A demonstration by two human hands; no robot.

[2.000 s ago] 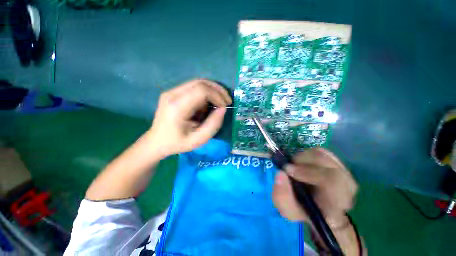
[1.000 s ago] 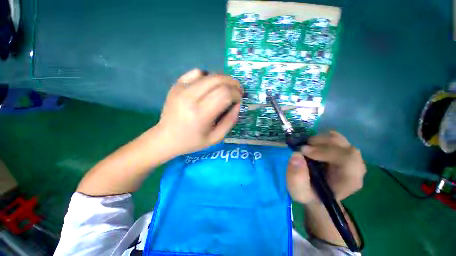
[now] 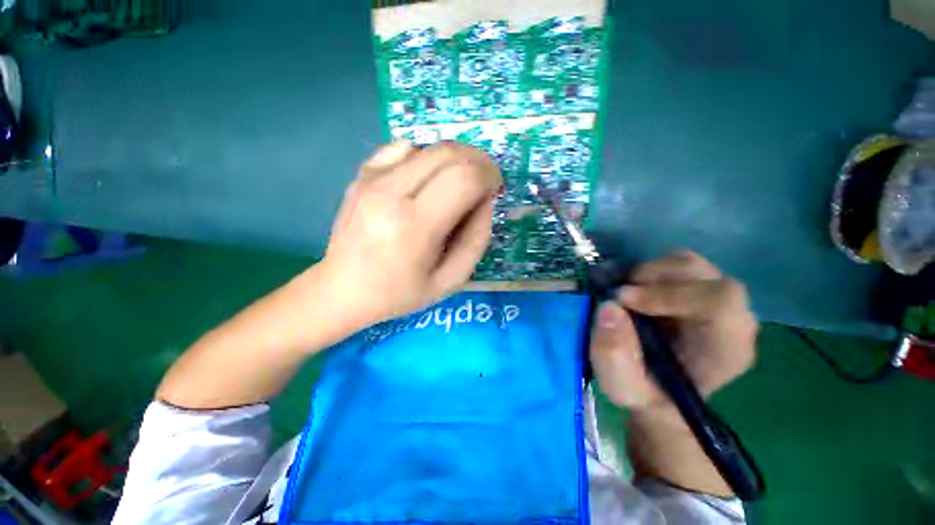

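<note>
The green PCB panel (image 3: 487,77) lies on a pale tan backing board (image 3: 451,18) on the bench, its left middle part hidden under my left hand. My left hand (image 3: 415,226) is over the panel with thumb and fingers pinched together; the solder wire seen earlier cannot be made out between them. My right hand (image 3: 677,333) holds the black soldering iron (image 3: 672,374) like a pen. The iron's silver tip points up and left and is at the middle row, near the right-hand board; contact is unclear.
A dark green mat (image 3: 718,133) covers the bench. A round tin (image 3: 882,200) stands at the right edge, with a cord below it. Green boards (image 3: 97,18) lie at the upper left. A blue apron (image 3: 451,410) covers my lap.
The panel and its backing board have shifted left in view, under my left hand. The iron tip has moved from the left board across to the right board. The solder wire strand is no longer visible.
</note>
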